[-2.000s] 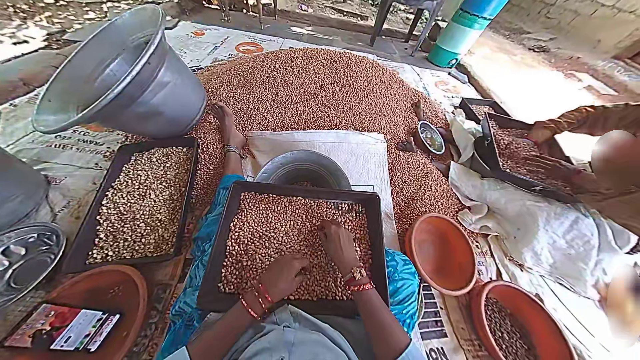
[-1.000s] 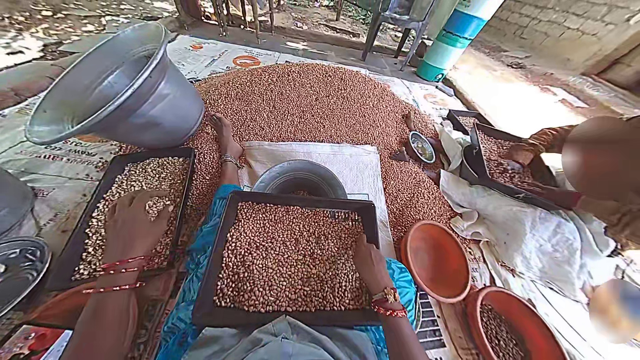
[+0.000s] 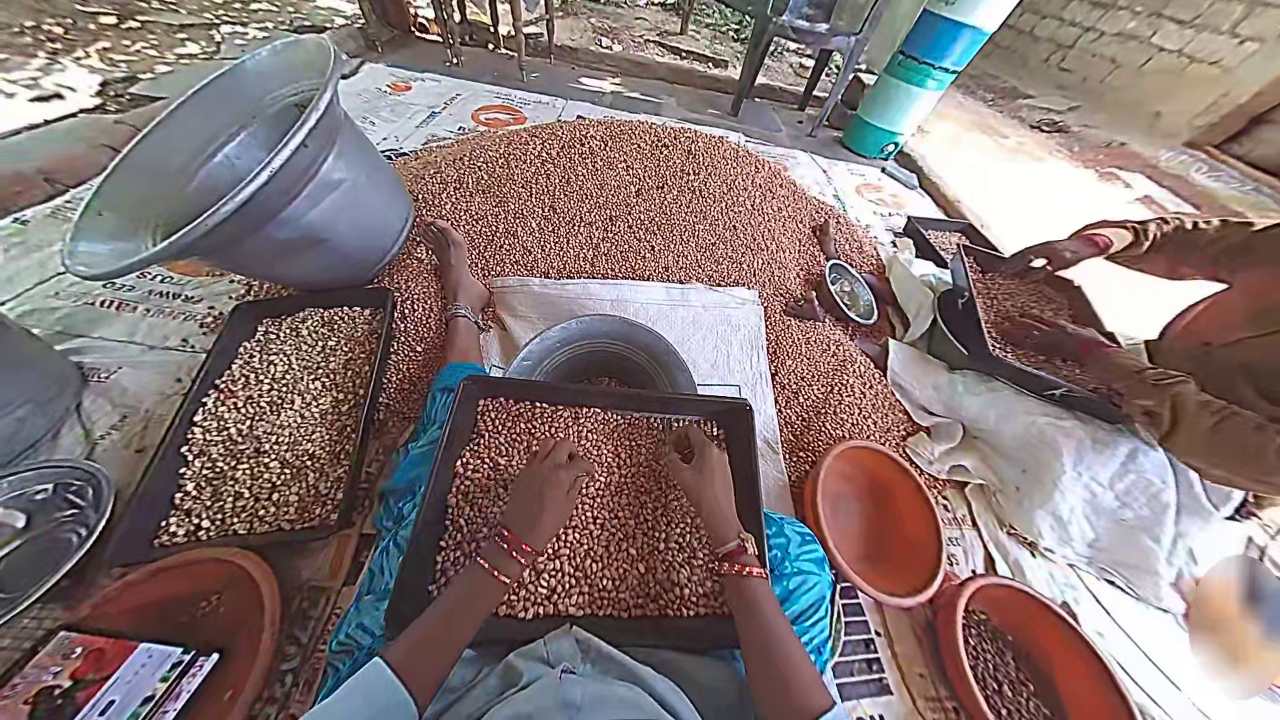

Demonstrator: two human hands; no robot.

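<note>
A black tray [image 3: 590, 632] full of reddish-brown nuts or seeds [image 3: 610, 530] lies across my lap. Over its left half is my left hand [image 3: 548, 490], fingers curled; whether it pinches anything cannot be told. My right hand [image 3: 702, 475] is at the tray's upper right, its fingertips bent together over the seeds, and any seed in them is too small to make out. Just beyond the tray, a round metal basin [image 3: 605, 345] rests on a white sack [image 3: 725, 350]. To my left, a second black tray [image 3: 372, 400] holds paler seeds [image 3: 280, 430].
A big heap of seeds [image 3: 620, 200] spreads ahead. A large metal tub [image 3: 270, 180] leans at upper left. Clay bowls [image 3: 875, 525] stand at lower right, another clay bowl [image 3: 255, 610] at lower left. At right, a person's hands [image 3: 1060, 340] work over a black tray [image 3: 1040, 380].
My left hand was in the pale-seed tray one second ago and is back over the lap tray. My right hand has moved from the lap tray's right edge towards its upper right part.
</note>
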